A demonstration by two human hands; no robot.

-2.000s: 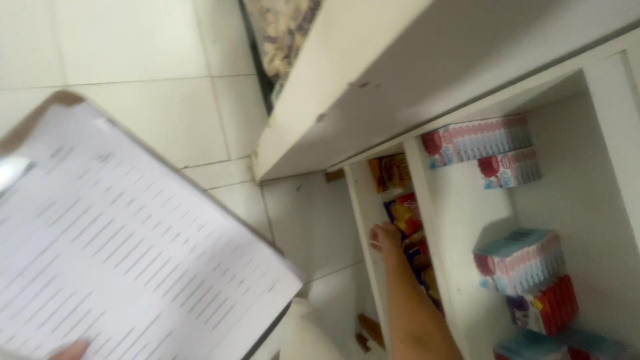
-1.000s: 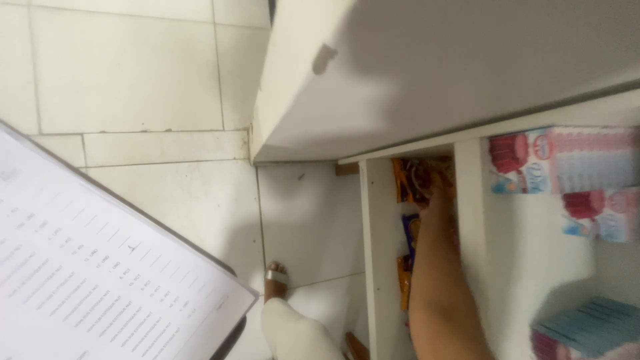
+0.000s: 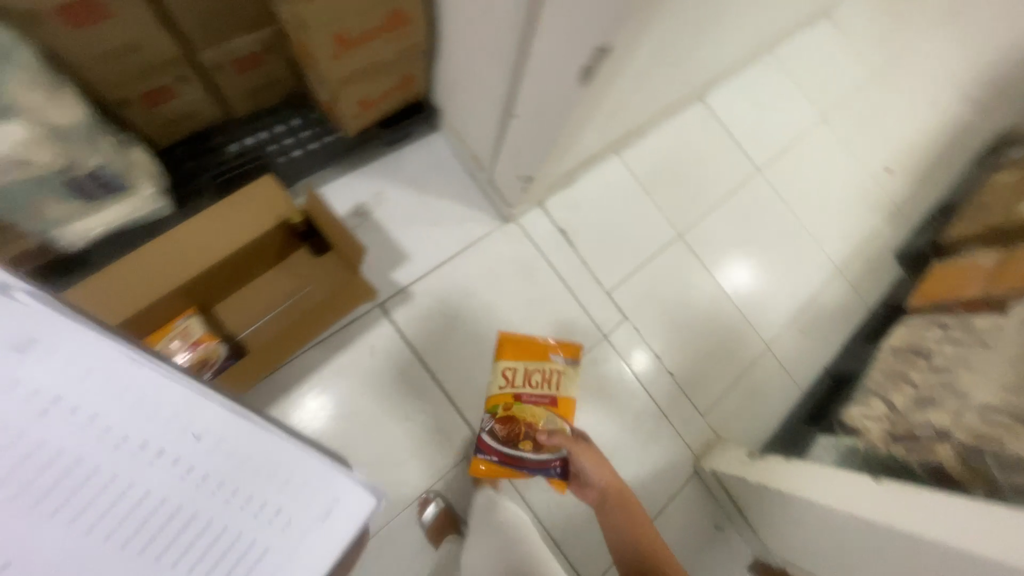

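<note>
My right hand [image 3: 586,468] grips an orange food packet [image 3: 528,408] by its lower right side, thumb on the front, which shows a picture of a bowl of food. The packet is held over the white floor tiles. At the lower left lies a printed sheet on a clipboard [image 3: 160,464], blurred. A sliver of my left hand [image 3: 352,554] shows at the clipboard's lower right edge; most of it is hidden beneath. Beyond the clipboard, an open cardboard box [image 3: 240,280] has a similar orange packet [image 3: 188,344] inside.
Closed cartons [image 3: 360,64] stand on a black pallet [image 3: 272,140] at the upper left, beside a white partition [image 3: 512,96]. At the right, bagged goods [image 3: 944,392] lie behind a low white panel [image 3: 864,504]. A sandaled foot [image 3: 438,518] is on the tiles below.
My right hand was reaching into a shelf of packets and now holds one out over the floor. The view has swung from the shelf to the open box and cartons.
</note>
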